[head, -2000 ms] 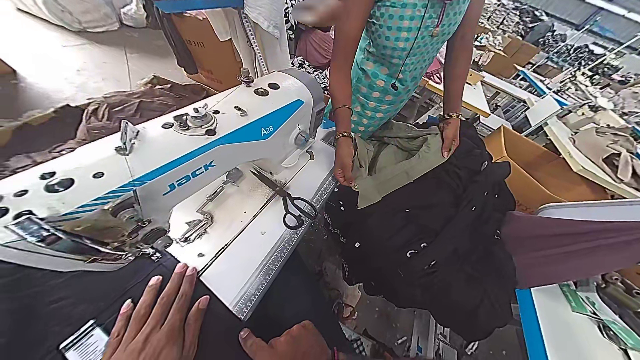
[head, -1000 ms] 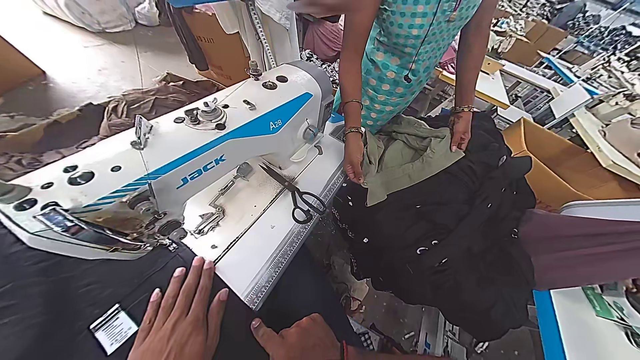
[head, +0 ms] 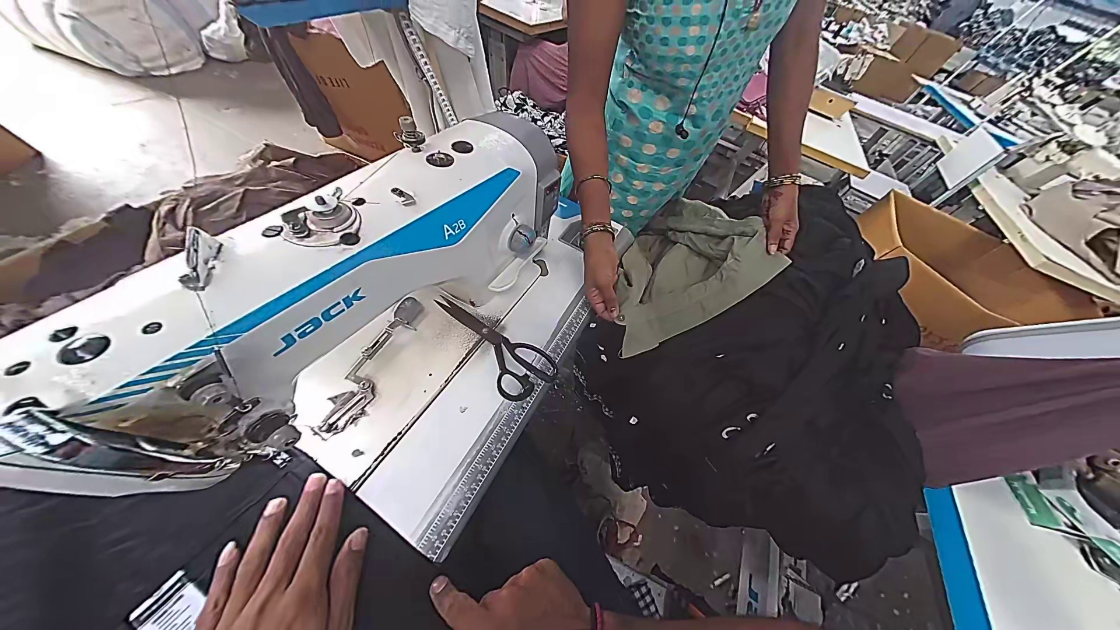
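My left hand (head: 293, 556) lies flat, fingers slightly spread, on black fabric (head: 114, 534) at the lower left, beside a white label (head: 171, 604) bearing writing. Just right of it, my right hand (head: 525, 599) rests at the fabric's edge with the thumb extended and the other fingers curled; whether it pinches cloth cannot be told. The fabric runs up to the needle end of a white and blue Jack sewing machine (head: 376, 262). Black-handled scissors (head: 503, 346) lie on the machine bed, blades pointing to the upper left. A ruler strip (head: 507, 429) lines the bed's front edge.
Across the machine stands a person (head: 682, 105), both hands on an olive-green garment piece (head: 700, 293) above a heap of black garments (head: 752, 437). An open cardboard box (head: 962, 280) is behind the heap. Brown cloth (head: 236, 192) lies behind the machine; another white table (head: 1015, 551) is at lower right.
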